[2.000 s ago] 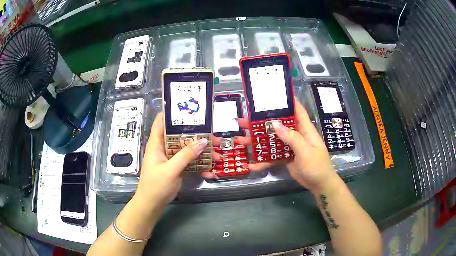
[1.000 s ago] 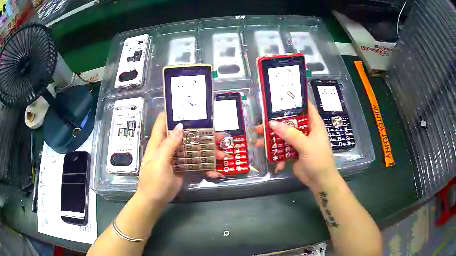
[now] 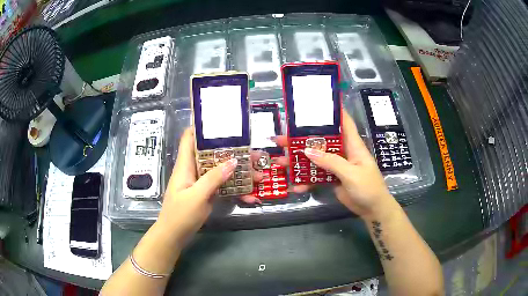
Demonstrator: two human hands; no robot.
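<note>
My left hand (image 3: 194, 185) holds a gold feature phone (image 3: 223, 124) upright, its display glowing white, thumb on the upper keypad. My right hand (image 3: 353, 173) holds a red feature phone (image 3: 312, 110), display also glowing white, thumb on the keys below the navigation key. Both phones are above a clear blister tray (image 3: 118, 211). Another red phone (image 3: 271, 176) lies in the tray between my hands, partly hidden by my fingers and the gold phone. A black feature phone (image 3: 389, 130) lies lit in the tray's right end. Face-down white phones (image 3: 145, 153) lie at the left and in the back row.
A desk fan (image 3: 29, 75) stands at the left. A dark smartphone (image 3: 85, 214) lies on a white paper sheet (image 3: 58, 231). An orange strip (image 3: 434, 130) lies right of the tray. A tall ridged clear pile (image 3: 492, 104) stands at the far right.
The red phone in my right hand has moved left since one second ago. My left thumb has shifted onto the gold phone's keys. Both held displays now show plain white.
</note>
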